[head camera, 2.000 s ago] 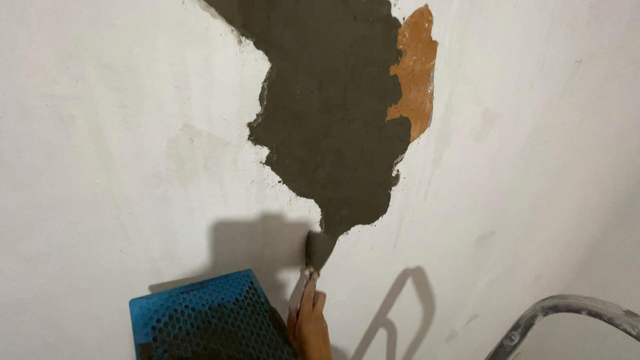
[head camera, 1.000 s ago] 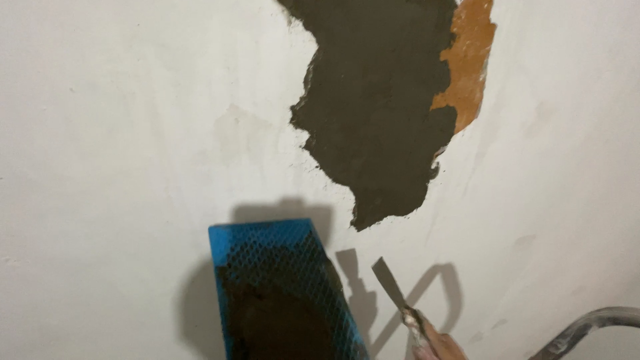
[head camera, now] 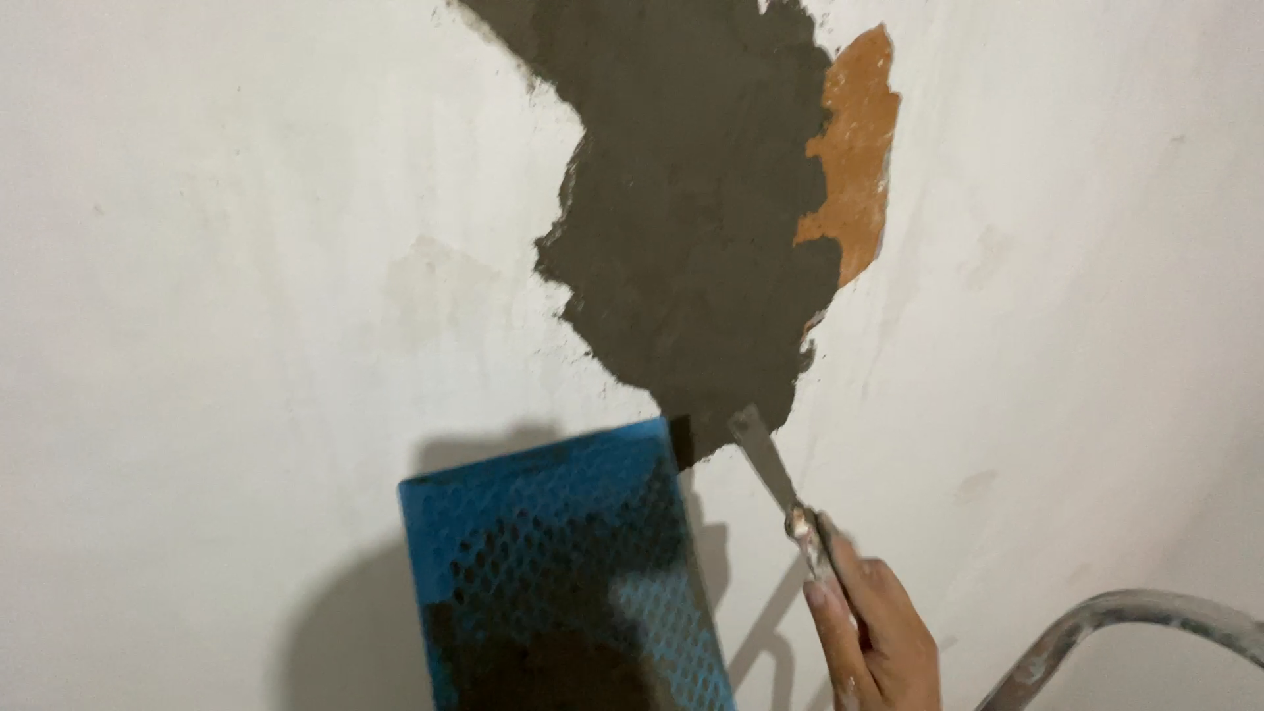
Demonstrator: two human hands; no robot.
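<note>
My right hand (head camera: 874,627) grips the handle of a putty knife (head camera: 765,456), its narrow metal blade over the lower end of a dark grey mortar patch (head camera: 691,197) on the white wall; whether it touches the mortar I cannot tell. An orange-brown bare area (head camera: 857,148) borders the patch on the right. Left of the knife, a blue plastic plastering board (head camera: 533,464) with a honeycomb surface carries dark wet mortar (head camera: 553,632). Its top right corner overlaps the patch's lower edge. My left hand is out of view.
A curved metal tube (head camera: 1126,604), spattered with white, rises at the lower right in front of the wall. Shadows of the board and the tube fall on the white wall (head camera: 247,346).
The putty knife was at the patch's lower tip two seconds ago, then below it, and is now over its lower end. The blue board has moved up to the patch's lower edge.
</note>
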